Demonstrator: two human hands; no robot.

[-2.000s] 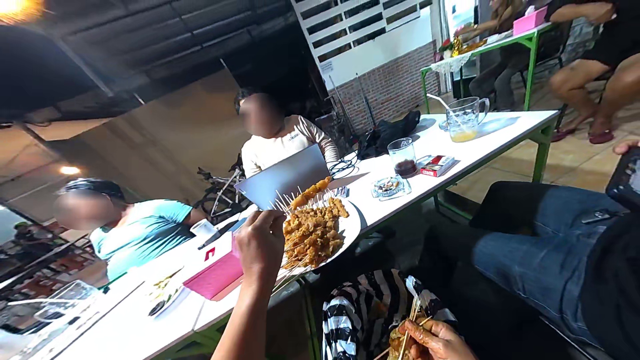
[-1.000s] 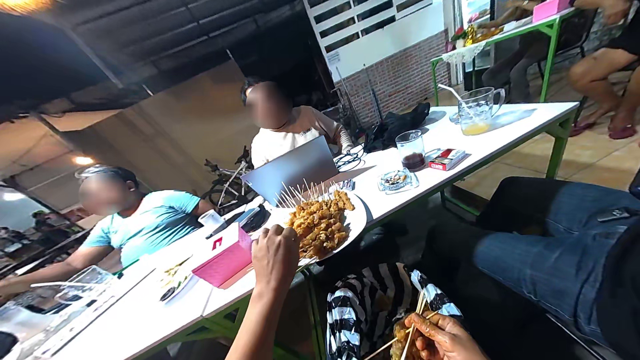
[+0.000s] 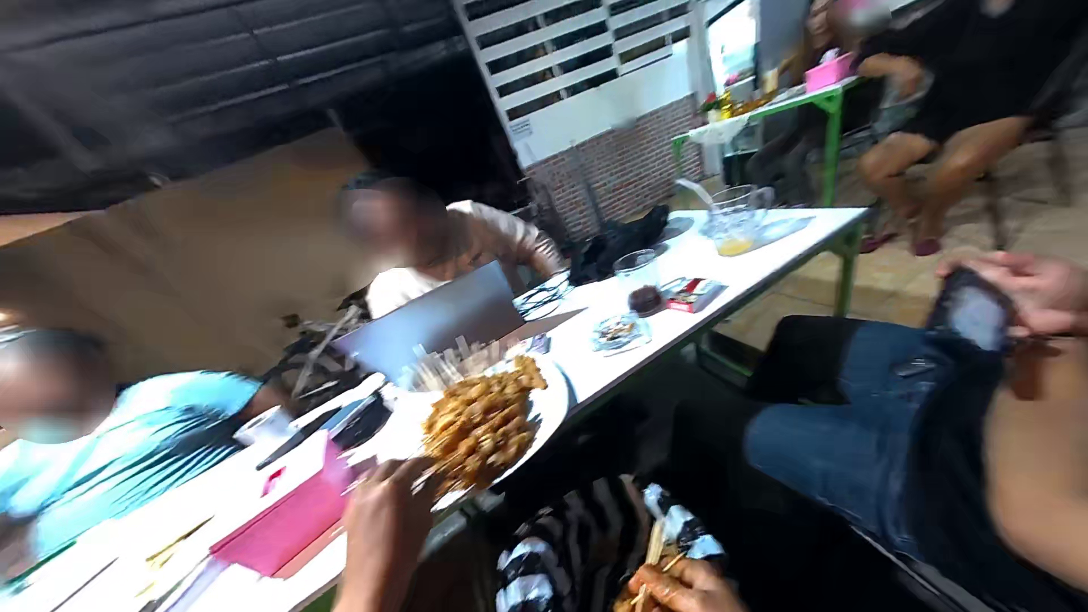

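Observation:
A white plate [image 3: 557,399] heaped with skewered, browned meat [image 3: 480,429] sits at the near edge of the white table, its bare stick ends pointing toward the laptop. My left hand [image 3: 387,510] is at the plate's near left rim, beside the pink box; blur hides whether its fingers grip anything. Low over my lap, my right hand [image 3: 688,586] holds thin wooden skewers [image 3: 654,552], with a brown, sauced piece of food partly visible below the fingers. Black-and-white patterned cloth [image 3: 578,544] lies around that hand.
Pink box [image 3: 285,518], laptop [image 3: 442,323], ashtray [image 3: 620,331], dark-drink glass [image 3: 637,280], cigarette pack [image 3: 693,293] and glass mug [image 3: 735,217] stand on the table [image 3: 799,229]. Two people sit across; a person in jeans [image 3: 841,459] with a phone [image 3: 973,310] sits at right.
My left hand has gone from the stick ends on the plate to its near left rim. My right hand stays low with the skewers. The view has shifted.

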